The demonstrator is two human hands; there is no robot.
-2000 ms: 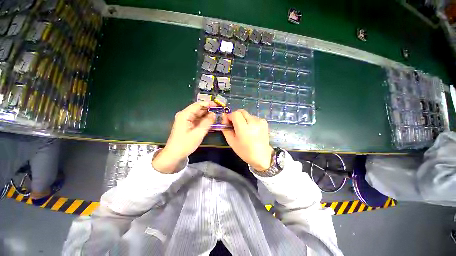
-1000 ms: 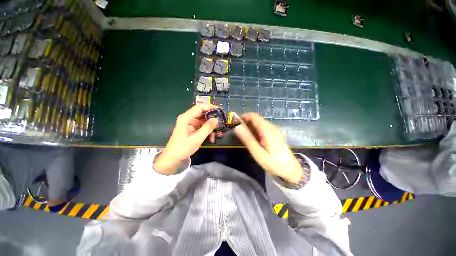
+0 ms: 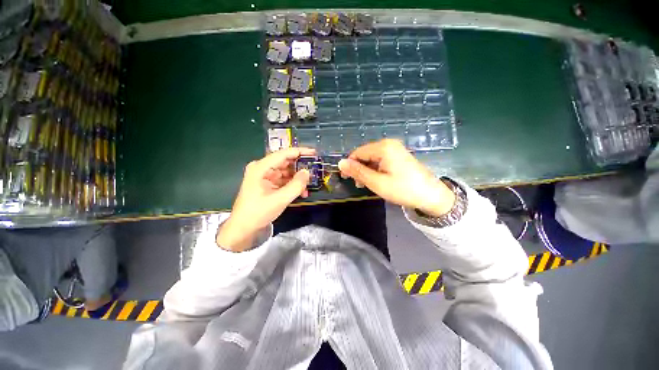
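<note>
My left hand [image 3: 269,189] holds a small dark square watch housing [image 3: 309,173] between thumb and fingers at the bench's front edge. A small yellow tab [image 3: 327,181] shows at the housing's right side. My right hand [image 3: 390,175] is just right of it, thumb and fingertips pinched on a thin pale sliver, maybe tweezers [image 3: 329,165], that reaches to the housing. The clear blister tray [image 3: 376,94] lies flat beyond my hands. Grey batteries [image 3: 278,109] with yellow edges fill pockets at its left and top; one is white-faced.
Stacked filled trays [image 3: 58,130] stand at the left. The neighbour's clear tray [image 3: 614,101] with dark units is at the right. A metal rail [image 3: 195,23] and the green conveyor lie beyond. Parts of people show at both sides below the bench.
The view has shifted, so the tray sits higher. The blurred right hand is now steady, with the sliver at the housing. The left hand still holds the housing. A battery has left the front row's second pocket.
</note>
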